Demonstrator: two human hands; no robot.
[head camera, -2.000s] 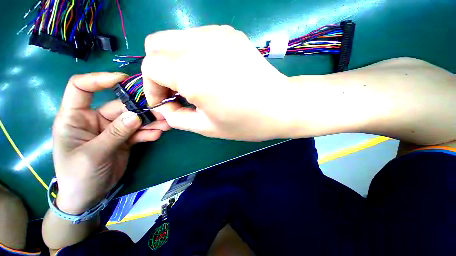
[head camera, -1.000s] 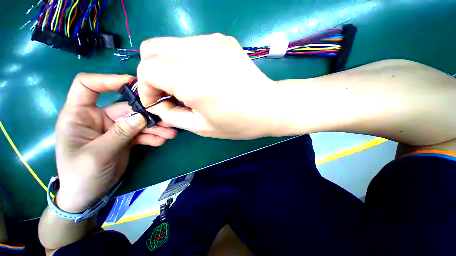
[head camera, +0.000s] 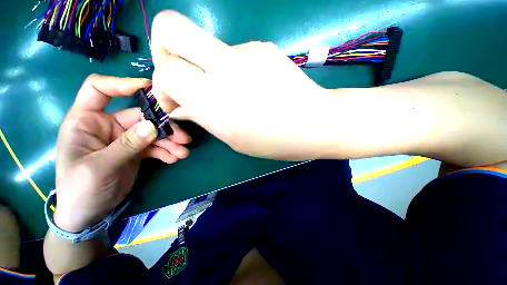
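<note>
My left hand holds a small black connector housing between thumb and fingers, tilted. Coloured wires enter its right side. My right hand is at the housing's right side, its thumb and fingertips close to the wires; whether it grips one is hidden. The wire harness runs out from behind my right hand, with a white label around it, to a long black far-end connector on the table. Loose wire ends with bright tips show left of my right hand.
Other harnesses with black connectors and many coloured wires lie at the top left of the green table. A thin red wire hangs near them. A yellow line crosses the table at left. Part of another person's arm shows at the lower left.
My right hand's upper fingers have lifted and spread upward, and the light-dark wire it held across the housing no longer shows. My left hand keeps the housing in nearly the same place.
</note>
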